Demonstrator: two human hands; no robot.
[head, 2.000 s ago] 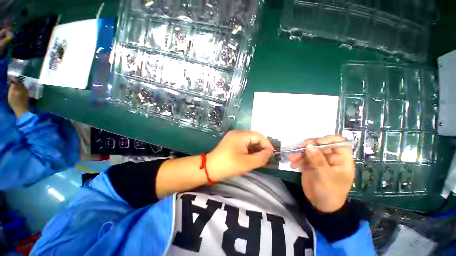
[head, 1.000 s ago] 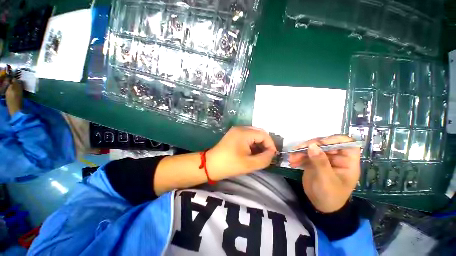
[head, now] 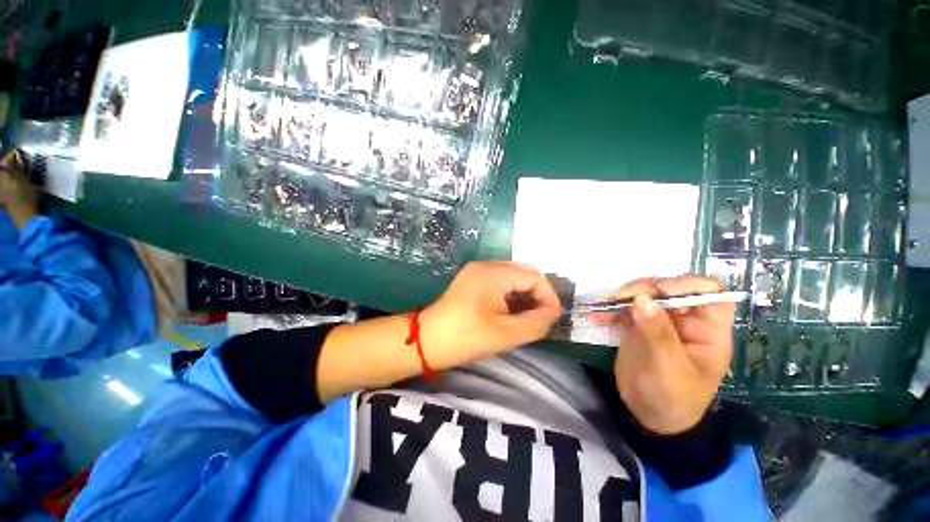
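My left hand (head: 497,311), bare with a red wrist band, has thumb and forefinger pinched together over the near left corner of the white sheet (head: 607,229). Any part between its fingertips is too small to make out. My right hand (head: 673,347) holds slim tweezers (head: 704,299) like a pen, tips pointing left at my left fingertips. A dark patch (head: 560,290) lies at the sheet's near edge beside my left fingertips. The large clear blister tray (head: 352,133) with small shiny parts is at the left. The second blister tray (head: 801,224) is at the right, greenish-grey pieces in some pockets.
Empty clear trays (head: 734,41) are at the back right. A white box (head: 919,184) stands at the right edge. A blue strip (head: 205,117) and another white sheet (head: 138,107) with dark parts lie left. A neighbour's blue sleeve (head: 71,291) is at far left. Black tray (head: 255,291) near the bench edge.
The view has shifted slightly. My hands stay in nearly the same pose, with the tweezers still at my left fingertips. The neighbour's hand has moved toward the left picture edge.
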